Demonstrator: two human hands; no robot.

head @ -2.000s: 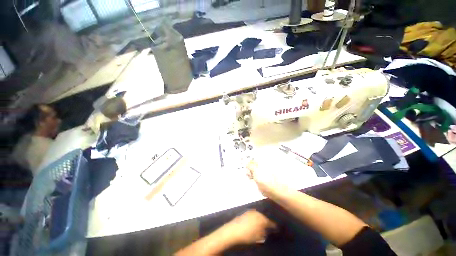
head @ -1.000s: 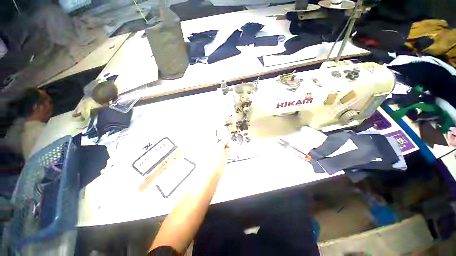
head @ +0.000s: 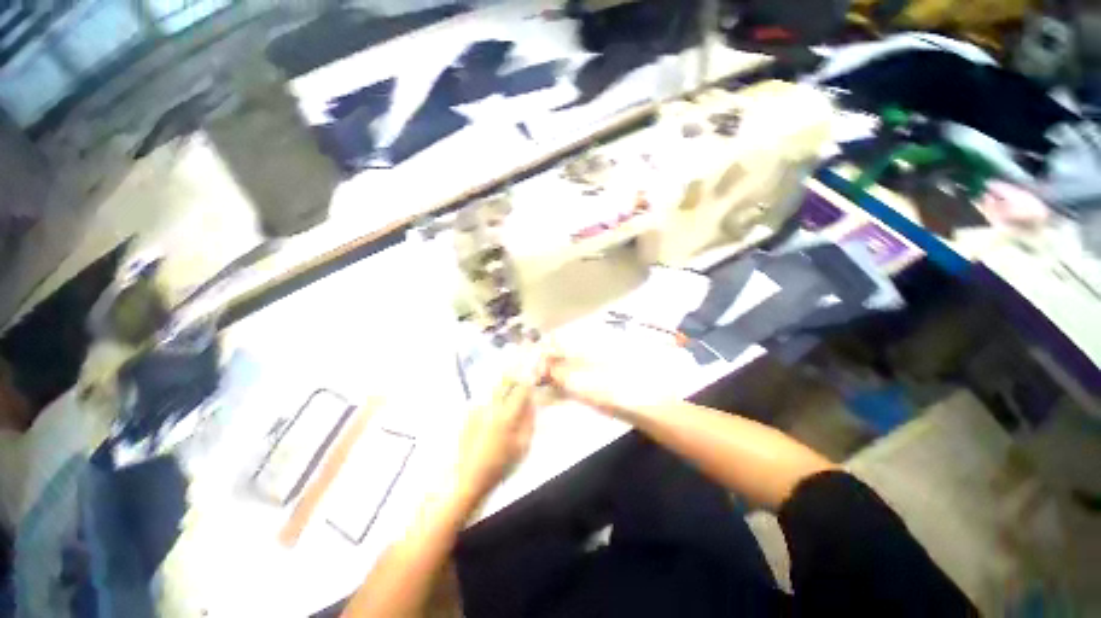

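Note:
A cream sewing machine (head: pixel 580 248) with red lettering stands on the white table. My left hand (head: pixel 497 423) and my right hand (head: pixel 568 377) are close together just in front of the needle area at its left end. The image is blurred, and I cannot tell what the fingers hold. A clear template with dark-edged slots and a brown strip (head: pixel 328 471) lies flat on the table to the left of my hands. A thin tool with an orange end (head: pixel 658 330) lies under the machine arm.
Dark and grey cut pieces (head: pixel 785 296) lie at the table's right. A blue basket (head: pixel 48 531) is at the left edge, beside dark fabric (head: pixel 139 519). Another dark bundle (head: pixel 169 380) lies behind it. A grey-green upright roll (head: pixel 275 163) and dark pieces are on the table behind.
The view has turned, shifting the machine and template left and the machine upward. My right hand is back in view and has met my left hand by the needle area.

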